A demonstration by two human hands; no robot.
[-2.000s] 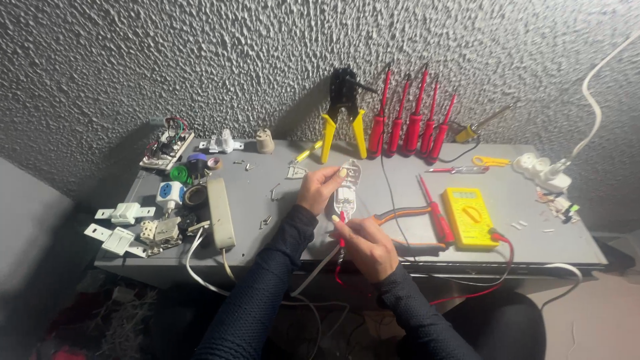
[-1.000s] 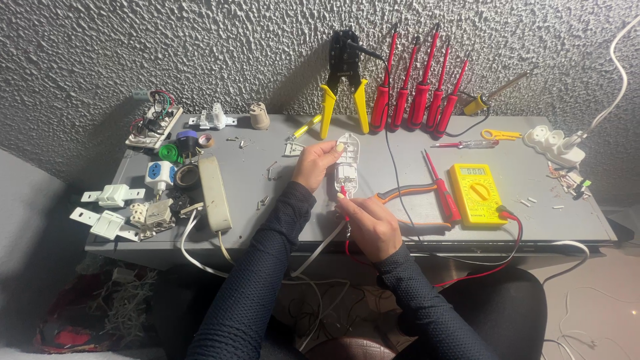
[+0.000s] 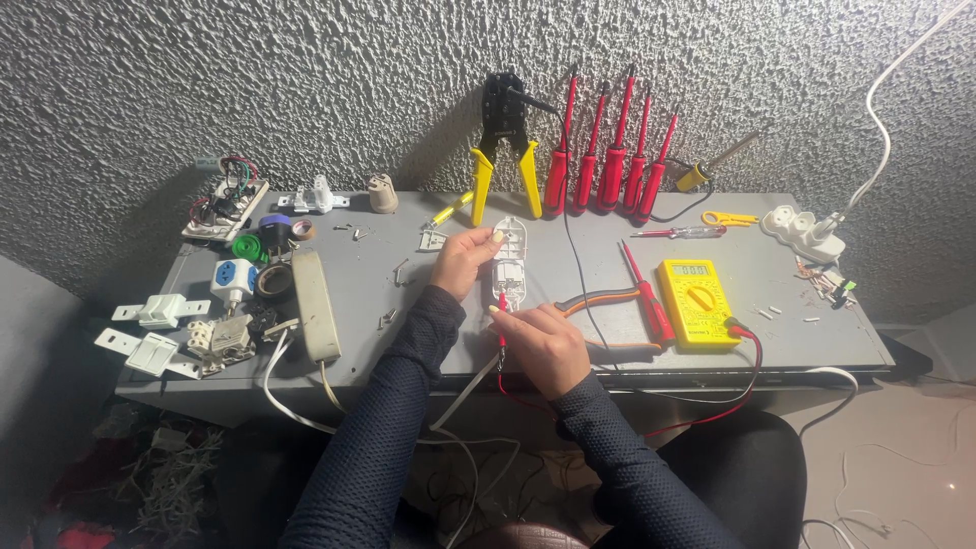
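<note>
My left hand [image 3: 463, 261] grips the upper left edge of a white plastic electrical housing [image 3: 510, 267] between thumb and fingers, its inner side facing up. With its fingertips my right hand [image 3: 540, 341] holds a red test probe [image 3: 502, 329], upright against the lower end of the housing. A red lead runs down from the probe toward the yellow digital multimeter [image 3: 695, 305], which lies to the right with its display on. Between them are pliers with orange and grey handles [image 3: 598, 299] and a red screwdriver [image 3: 648, 299]. A white cable [image 3: 463, 396] runs below the housing.
A yellow-handled crimping tool [image 3: 503, 137] and several red screwdrivers [image 3: 610, 171] stand against the wall. At the left are a power strip [image 3: 314, 305], a blue-faced adapter [image 3: 235, 279] and switch parts [image 3: 156, 352]. A socket block [image 3: 802, 235] and a soldering iron [image 3: 698, 175] are at the right.
Both hands stay at the white housing, with the red probe in my right hand throughout. The view has shifted slightly.
</note>
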